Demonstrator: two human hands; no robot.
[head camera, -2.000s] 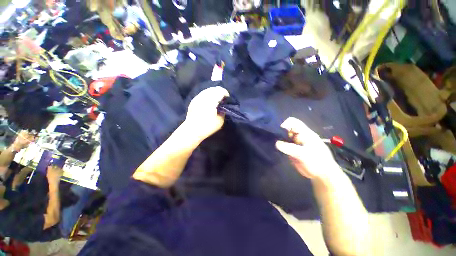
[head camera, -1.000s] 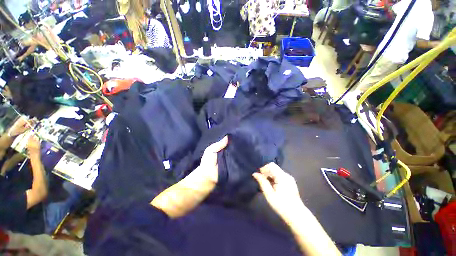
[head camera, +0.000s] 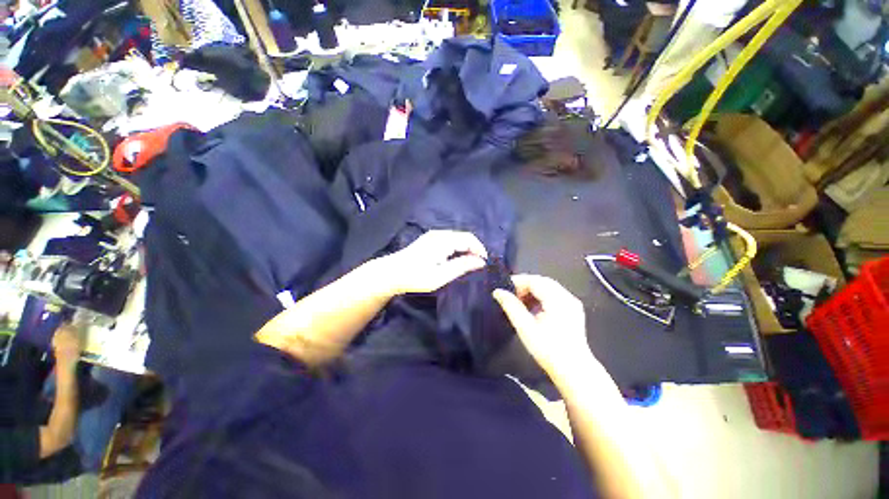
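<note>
A large limp dark navy garment piece (head camera: 468, 210) lies in folds on the pressing table, with its near part at my hands. My left hand (head camera: 444, 261) pinches an edge of this cloth with bent fingers. My right hand (head camera: 546, 310) pinches the same edge just to the right, fingertips close to the left hand's. The held edge is small and dark between them. A steam iron (head camera: 638, 287) with a pale-rimmed soleplate and a red top part lies to the right of my hands, touched by neither.
More navy cloth (head camera: 258, 200) lies at the left. A white ticket (head camera: 397, 123) is on the cloth behind. Yellow hoses (head camera: 721, 83) rise at the right. A blue basket (head camera: 526, 26) is at the back, a red basket (head camera: 860, 341) at the right. A person's arm (head camera: 66, 380) shows at the left.
Both hands first came down and closer together on the cloth; since then they have risen, and my left hand has moved right, beside my right hand. The iron was not taken up.
</note>
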